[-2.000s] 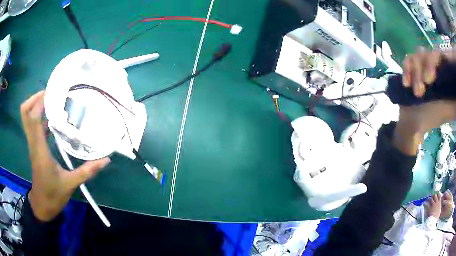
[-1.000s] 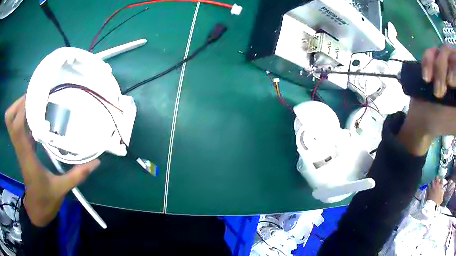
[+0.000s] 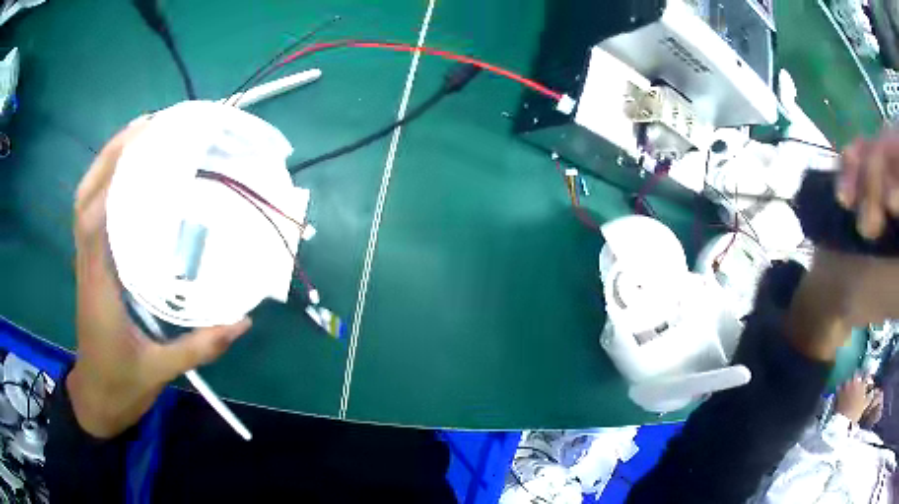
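Observation:
A white round camera housing (image 3: 202,212) lies at the left with its open cup facing up, showing a silver-grey motor (image 3: 191,249) and thin wires. My left hand (image 3: 128,325) grips its left and lower rim. Two white antennas stick out, one at the top and one at the lower edge (image 3: 219,404). A red lead (image 3: 444,57) and a black pigtail cable (image 3: 384,132) run from it to the right. My right hand (image 3: 872,192), blurred at the right edge, holds the black electric screwdriver (image 3: 826,209). Its bit is too blurred to make out.
The screw feeder (image 3: 606,123) stands at upper right. A second white camera unit (image 3: 660,315) lies below it, with more white parts (image 3: 754,172) and wires beside the feeder. Blue bins (image 3: 483,463) with white parts are below the bench edge. Another person's hand (image 3: 860,399) shows at lower right.
The housing has tilted and shifted right in view, and the red lead's connector now reaches the feeder's side. My right hand and screwdriver have moved away from the feeder's pickup area, lower in view.

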